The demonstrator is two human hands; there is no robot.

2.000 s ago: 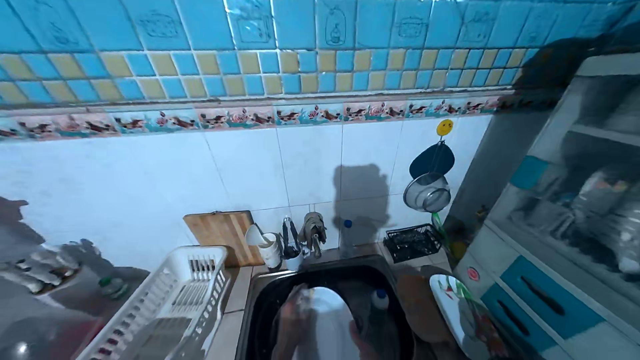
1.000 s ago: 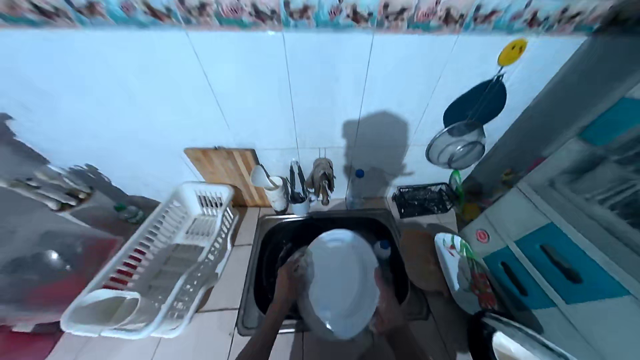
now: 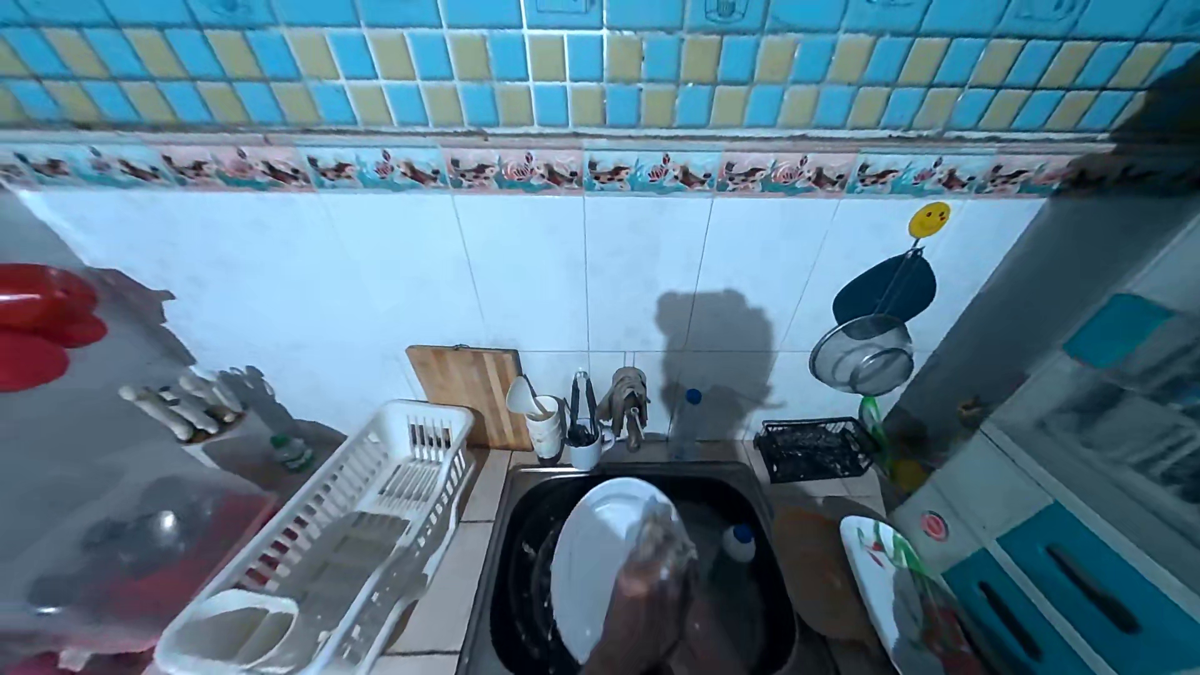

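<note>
A white oval plate (image 3: 600, 553) is tilted over the dark sink basin (image 3: 783, 581). My left hand (image 3: 642, 586), blurred and with what looks like suds on it, lies over the plate's right part. Close beside it, lower down, is my right hand (image 3: 708, 628), dim and partly hidden. The two overlap near the plate's right edge, and their fingers are too blurred to show a grip. A bottle with a blue cap (image 3: 740, 542) stands in the basin to the right of the hands.
Left of the sink stands a white plastic dish rack (image 3: 328, 478). Behind the basin are a wooden cutting board (image 3: 469, 394), utensil cups (image 3: 546, 433), a faucet (image 3: 628, 403) and a clear bottle (image 3: 687, 427). To the right are a black basket (image 3: 814, 450) and a patterned tray (image 3: 872, 581); a strainer (image 3: 862, 356) hangs above.
One second ago my hands were apart at opposite sides of the plate; now both are together at its right. The plate sits further left in the basin. The view has tilted up.
</note>
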